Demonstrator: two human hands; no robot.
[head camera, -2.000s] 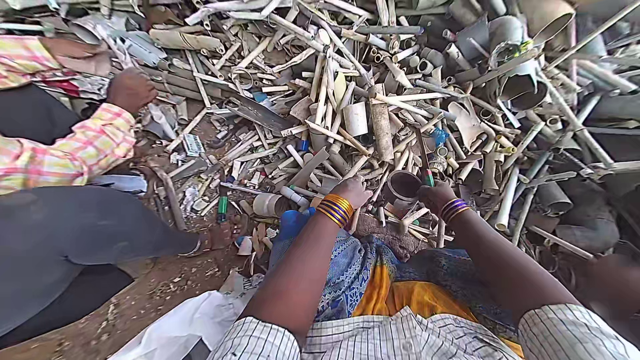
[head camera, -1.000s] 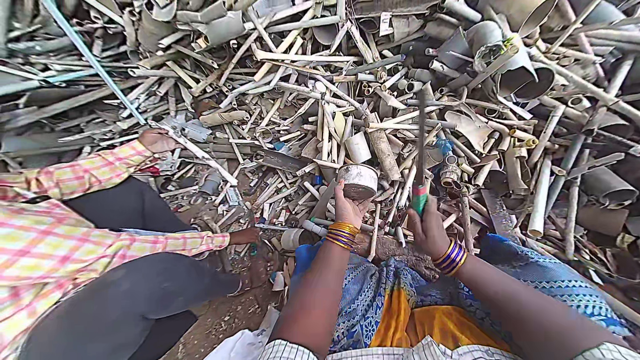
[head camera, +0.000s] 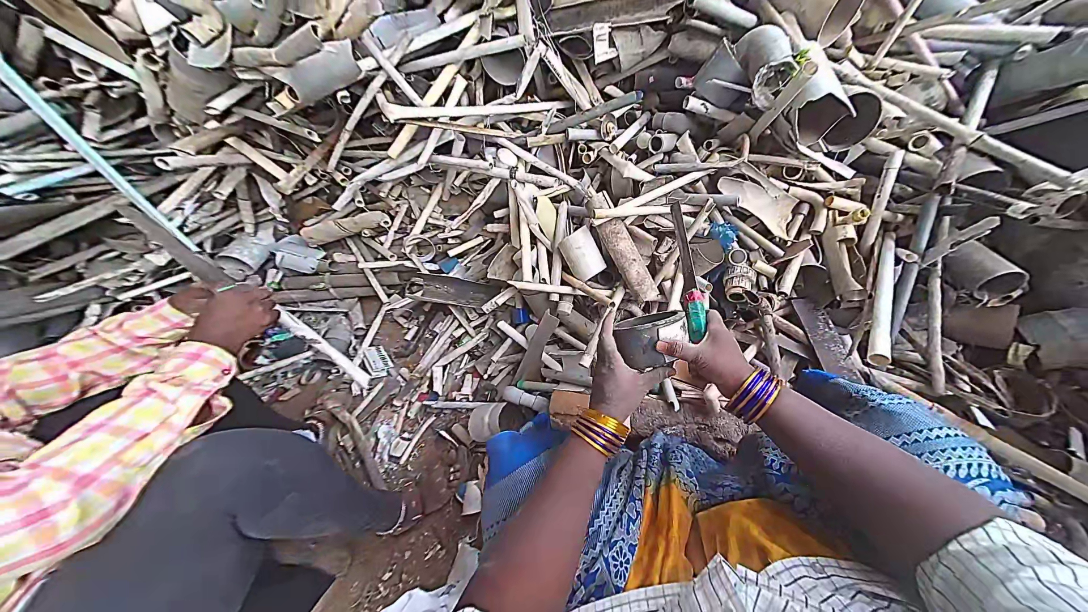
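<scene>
My left hand (head camera: 625, 374) holds a short, wide grey plastic pipe piece (head camera: 648, 342) by its left side, its round opening tilted upward. With my right hand (head camera: 712, 350) I grip the green and red handle of a long-bladed tool (head camera: 695, 314), perhaps a knife or saw; its dark narrow blade points up and away from me. The fingers of that hand also touch the pipe piece's right side. Beneath my hands lies a brown block (head camera: 693, 427), its material unclear. A white pipe piece (head camera: 582, 253) lies just beyond.
A large heap of scrap plastic pipes (head camera: 476, 110) spreads ahead and to both sides. At the left sits a co-worker in a checked shirt (head camera: 110, 425), whose hands (head camera: 225, 314) hold a long blade (head camera: 174, 246) against a pale pipe (head camera: 323, 344).
The pipe piece in my left hand has turned to show its opening, and my right hand has come against it. The view has shifted. The co-worker's hands have come together.
</scene>
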